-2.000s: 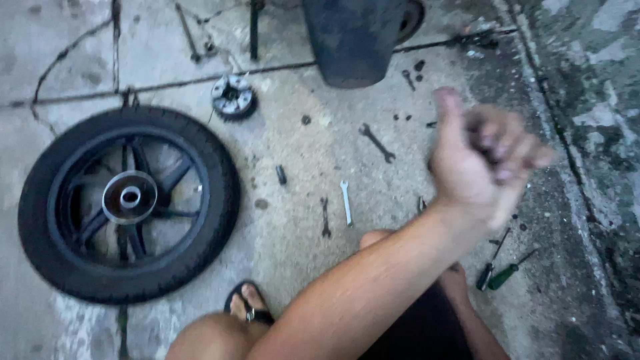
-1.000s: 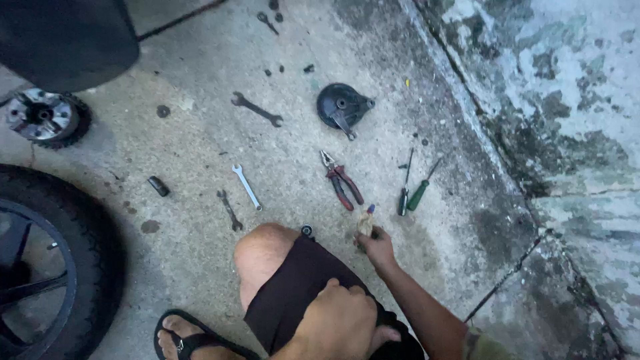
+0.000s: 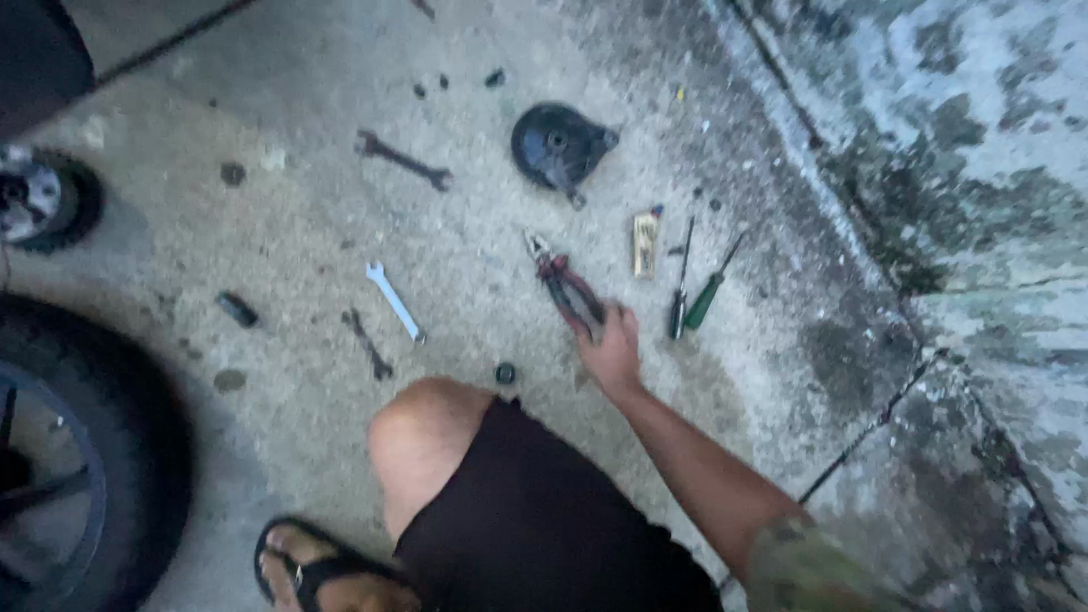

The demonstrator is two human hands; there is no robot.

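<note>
My right hand [image 3: 614, 348] grips the handle ends of red-and-black combination pliers [image 3: 568, 293], whose jaws point up and left over the concrete floor. My left hand is out of view. To the right of the pliers lies a small cream-coloured tube or packet [image 3: 645, 245] with a dark blue tip. Beyond it are a screwdriver with a dark handle [image 3: 680, 293] and one with a green handle [image 3: 705, 297]. Above the pliers rests a round dark brake drum cover [image 3: 557, 144] with its lever. On the left are a bright open-ended wrench [image 3: 395, 302] and two darker wrenches [image 3: 406, 160], [image 3: 368, 344].
A spoked motorcycle wheel with its tyre [image 3: 127, 476] lies at the lower left, below a sprocket hub [image 3: 38, 200]. A dark container [image 3: 42, 64] stands at the upper left. A socket [image 3: 236, 309] and a small round part [image 3: 506, 372] lie nearby. A mottled wall [image 3: 1003, 170] borders the right.
The cream tube, in my right hand one second ago, now lies on the floor beside the screwdrivers. My right hand has taken hold of the pliers. My left hand has left the view.
</note>
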